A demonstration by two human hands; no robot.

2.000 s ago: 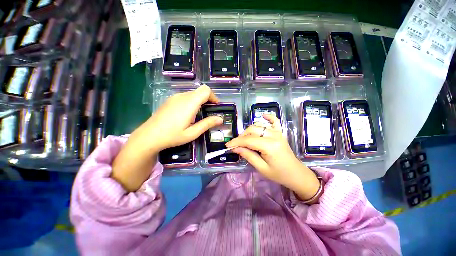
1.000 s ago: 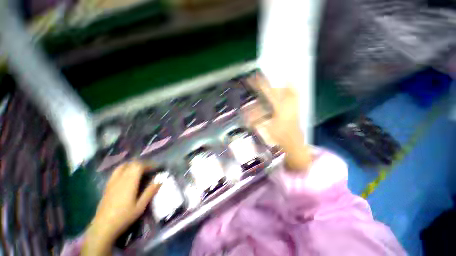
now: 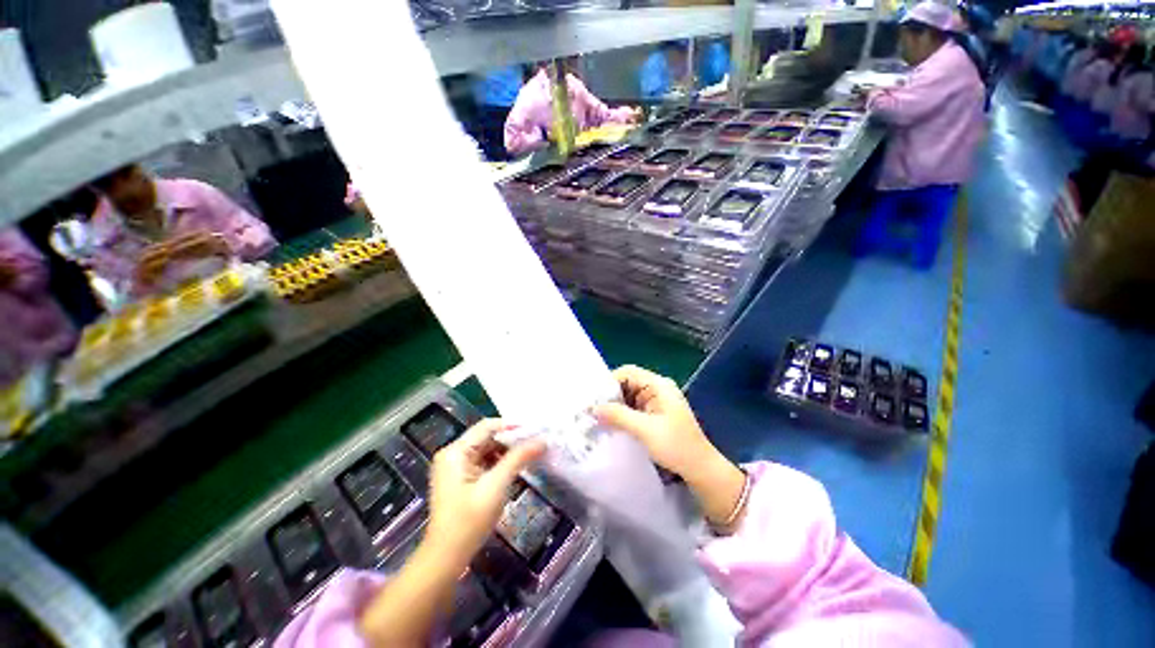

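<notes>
A long white label strip point(image 3: 469, 241) hangs from the upper left down past the tray's right end. My left hand point(image 3: 471, 487) pinches the strip's left edge near its lower part. My right hand point(image 3: 665, 428) grips its right edge at the same height. Faint print shows between the hands; whether a single label is lifted there cannot be told. The clear phone tray point(image 3: 585, 557) lies below and left of my hands, with dark-screened phones, one of them a handset point(image 3: 530, 522) beside my left wrist. My forearm hides part of the tray.
Stacked filled trays point(image 3: 684, 272) stand ahead on the green bench point(image 3: 241, 437). A black tray of phones point(image 3: 851, 390) is on the blue floor at right, beside a yellow line. Another white strip point(image 3: 51, 595) hangs lower left. Several people in pink smocks work across and along the line.
The view has swung up and right. My left hand has left the phones in the tray and now holds the label strip. My right hand has moved from the tray's right end onto the strip.
</notes>
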